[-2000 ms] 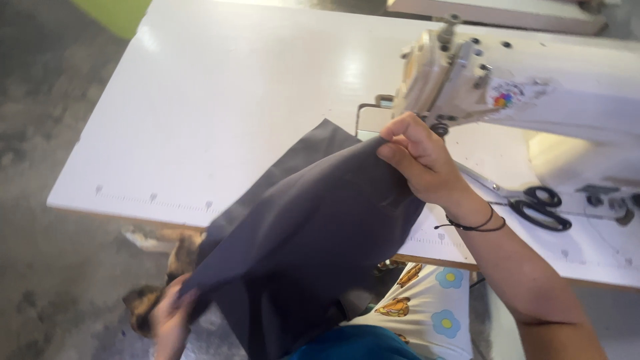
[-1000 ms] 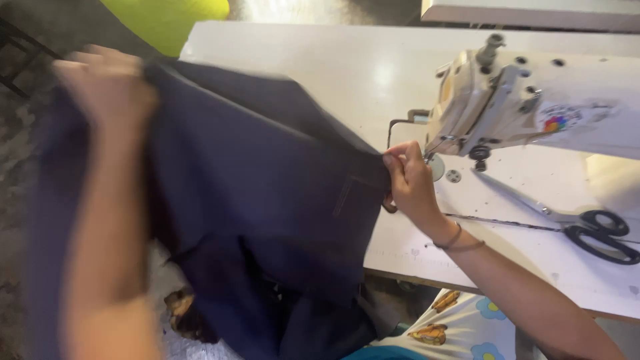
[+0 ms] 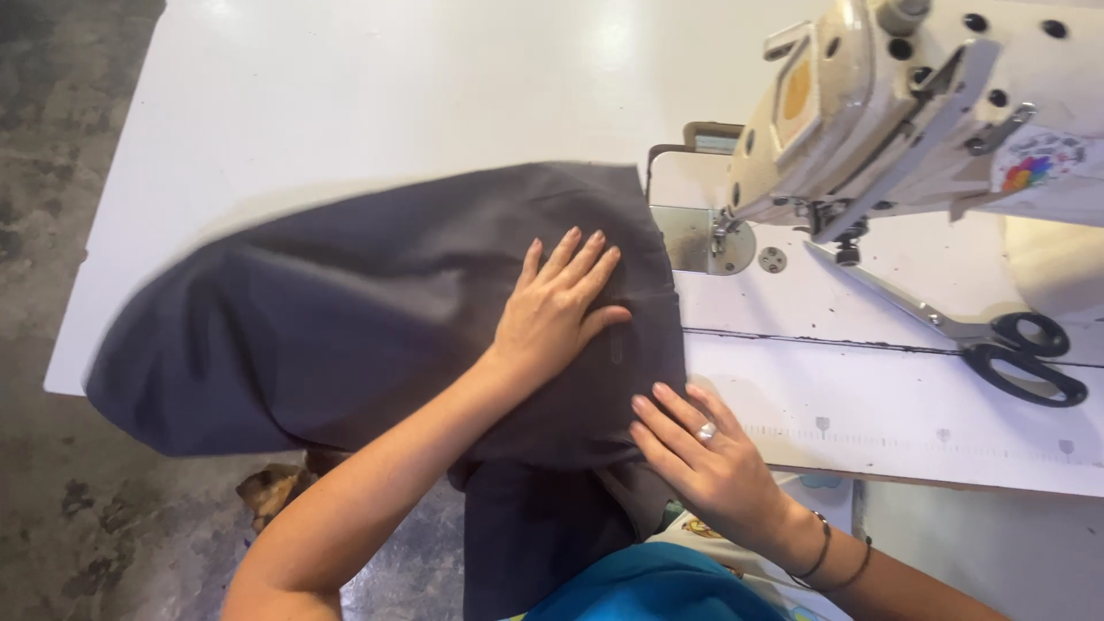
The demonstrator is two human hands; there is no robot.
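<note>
Dark fabric [image 3: 388, 293] lies spread over the left part of the white sewing table, with some of it hanging over the front edge toward my lap. My left hand [image 3: 561, 302] rests flat on the cloth, fingers apart, near its right edge. Lower and to the right, my right hand [image 3: 699, 440], with a ring on one finger, touches the cloth's right edge with loosely spread fingers. Just right of the fabric are the needle plate [image 3: 690, 240] and presser foot [image 3: 721, 231] of a white sewing machine [image 3: 871, 112]; the cloth is not under the foot.
Black-handled scissors [image 3: 975, 332] lie on the machine bed, right of the needle area. A printed ruler scale [image 3: 940, 444] runs along the table's front edge. White material [image 3: 1052, 263] lies beneath the machine arm. Concrete floor [image 3: 69, 483] shows at the left.
The fabric, held up by both hands earlier, now lies on the table. My left hand has come from the far left onto the cloth. My right hand has let go of the cloth's edge and opened.
</note>
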